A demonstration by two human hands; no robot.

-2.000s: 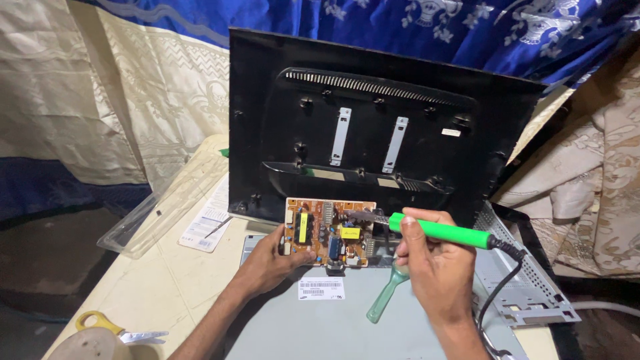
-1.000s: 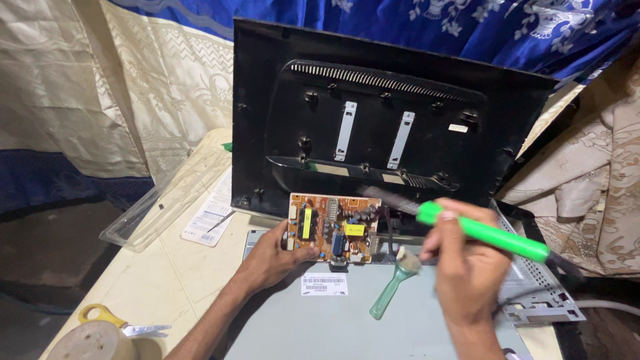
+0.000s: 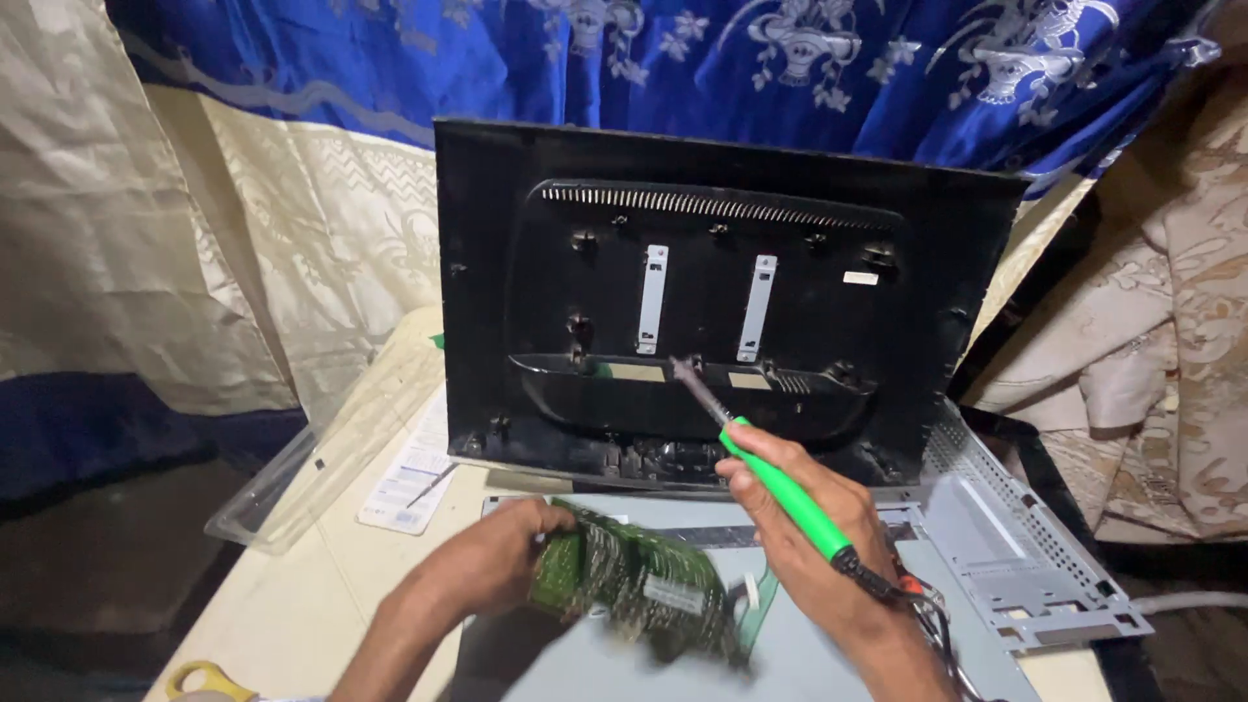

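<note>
My left hand [image 3: 502,556] grips the left edge of a circuit board [image 3: 639,580], whose green solder side faces me, blurred by motion. My right hand [image 3: 814,526] holds a soldering iron by its green handle [image 3: 790,492]; its metal shaft points up and left, above the board and in front of the black plastic back cover [image 3: 697,322]. A green brush [image 3: 756,619] lies partly hidden behind the board's right end. Beneath both hands is a grey metal panel [image 3: 575,668].
The back cover stands upright against blue and cream curtains. A perforated metal bracket [image 3: 1024,556] is at the right. A clear plastic tray [image 3: 292,478], a printed card [image 3: 409,478] and yellow-handled scissors [image 3: 210,680] are on the left. The iron's black cord [image 3: 941,624] runs beside my right forearm.
My left hand has turned the board over, from its component side to its green solder side. The iron is now more upright in my right hand, its tip pointing up.
</note>
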